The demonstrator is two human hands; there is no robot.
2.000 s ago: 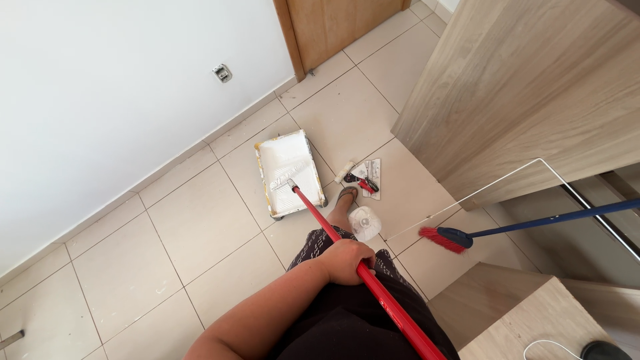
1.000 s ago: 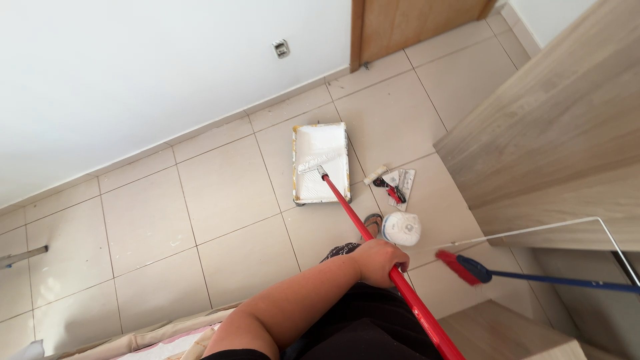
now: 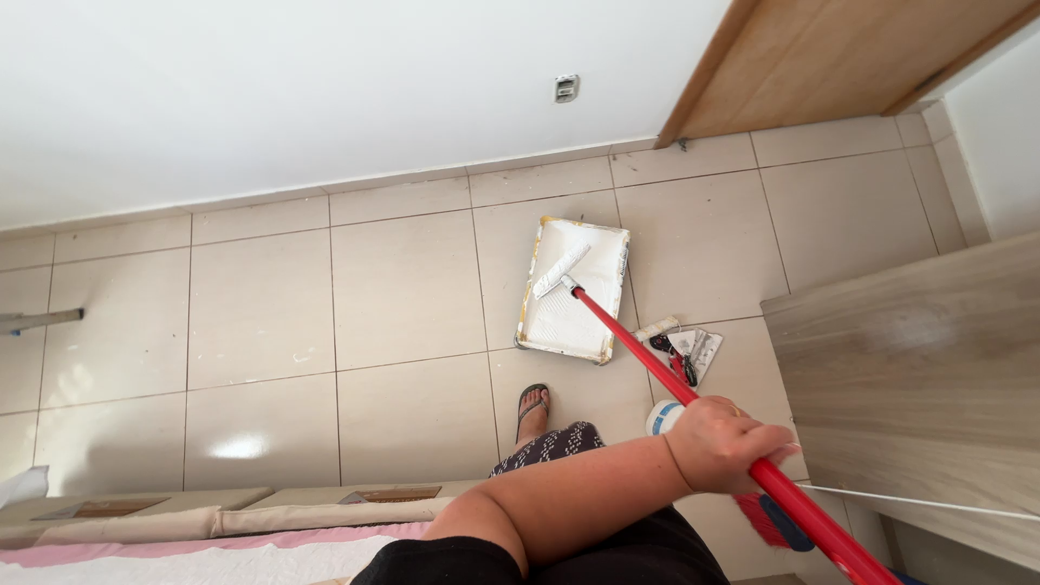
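My left hand (image 3: 725, 445) is closed around the red extension pole (image 3: 642, 353), which slants from the lower right up to the paint tray. At its far end a paint roller (image 3: 562, 270) coated in white lies in the tray (image 3: 532, 325), whose rim is smeared with white and yellowish paint. White paint covers the tray's inside. Just beyond my hand stands a white tub (image 3: 665, 416), partly hidden by it. Beside the pole a second roller (image 3: 656, 328) lies on the floor near red-and-black handled tools (image 3: 682, 361). My right hand is out of view.
A white wall with an outlet box (image 3: 566, 88) rises behind the tray, near a wooden door (image 3: 812, 57). Wood-grain furniture (image 3: 910, 366) stands at right, with a red-bristled broom (image 3: 768, 520) by it. A fabric-covered edge (image 3: 325, 516) runs along the lower left. My sandalled foot (image 3: 534, 406) is below the tray.
The view has swung, bringing more of the fabric-covered edge into sight. My left hand keeps hold of the pole. The roller stays within the tray, lying more aslant than one second ago.
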